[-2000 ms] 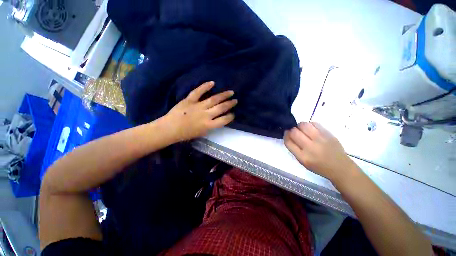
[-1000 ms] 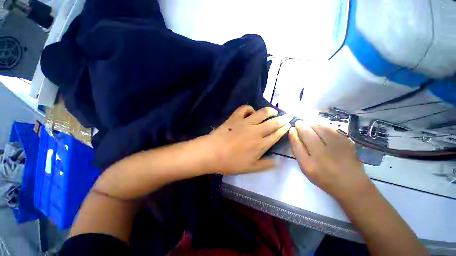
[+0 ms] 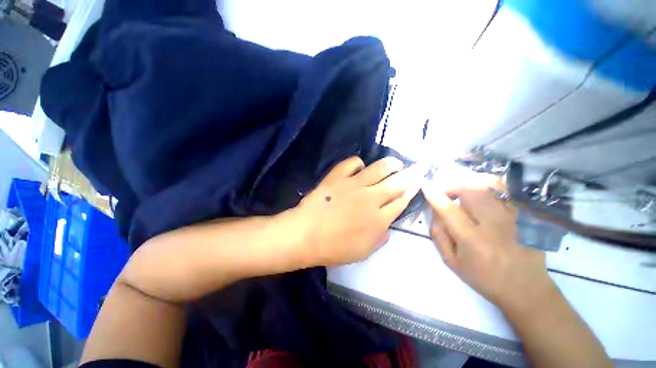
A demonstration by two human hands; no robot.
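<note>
A dark navy garment (image 3: 194, 115) lies bunched over the left of the white table and hangs over its front edge. My left hand (image 3: 352, 215) lies on the garment's right edge, its fingertips pressing the cloth close to the needle area. My right hand (image 3: 478, 233) is beside it, its fingertips at the same small bit of cloth under the machine head. Glare there hides the needle and the exact grip. The white sewing machine head (image 3: 575, 93) with a blue stripe stands at the right, with metal parts (image 3: 536, 188) under it.
A ruler strip (image 3: 431, 332) edges the table front. Blue crates (image 3: 79, 262) and a taped cardboard piece (image 3: 83, 183) are at the left. A grey machine part with a vent is at the upper left. Red-checked cloth shows below the table.
Both hands have moved right with the garment edge to the needle area since the oldest frame. The machine head appears nearer. Since the last frame the right hand has shifted slightly.
</note>
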